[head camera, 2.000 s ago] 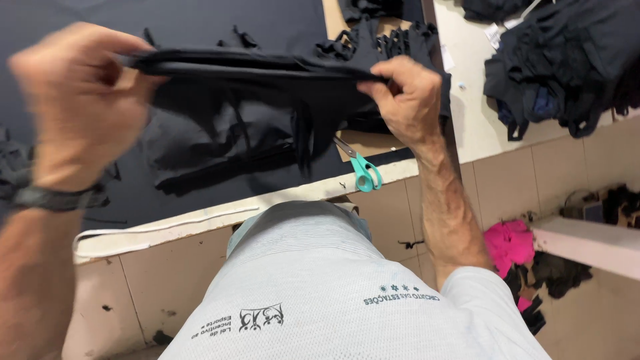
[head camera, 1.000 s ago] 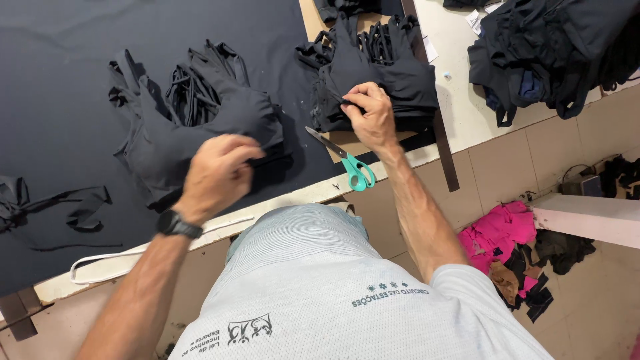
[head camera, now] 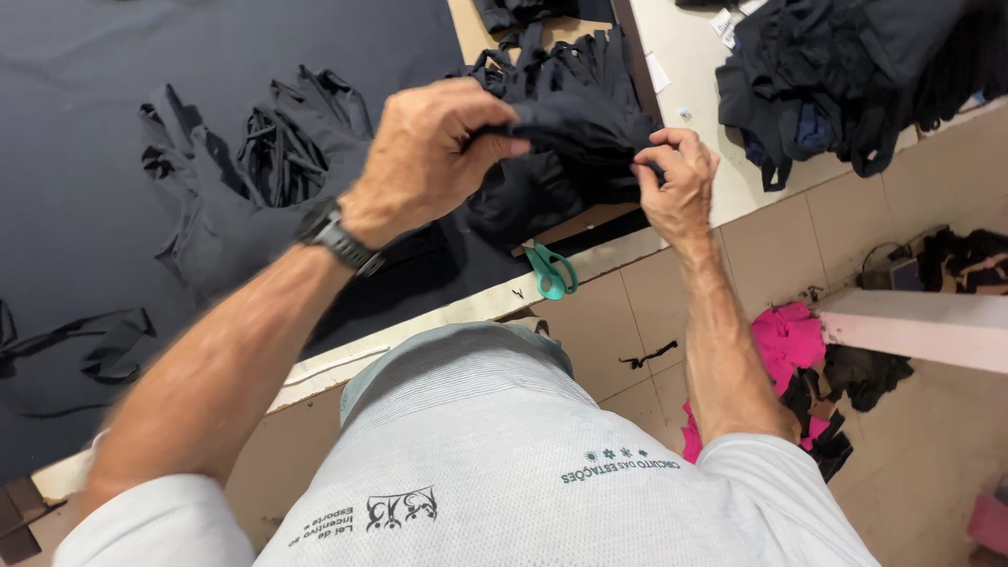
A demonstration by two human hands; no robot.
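A black strappy garment point(head camera: 579, 126) is stretched between my hands over the right-hand pile of black garments point(head camera: 528, 193). My left hand point(head camera: 433, 153), with a watch at the wrist, pinches its left end between thumb and fingers. At its right end, the fingertips of my right hand point(head camera: 679, 177) hold the edge. Another pile of dark garments with bundled straps point(head camera: 276, 169) lies to the left, partly behind my left forearm. Teal-handled scissors point(head camera: 553, 272) lie at the table's near edge below the right-hand pile, their blades mostly hidden.
A heap of black garments point(head camera: 819, 87) rests on the white table section at the right. Loose black straps point(head camera: 102, 346) lie on the dark cloth at far left. Pink fabric scraps point(head camera: 787, 339) and black ones are on the tiled floor, beside a pale beam point(head camera: 913, 323).
My left hand has moved from the left pile over to the right one, where a garment is now held between both hands. Two seconds ago both hands stretched a dark garment above the left pile.
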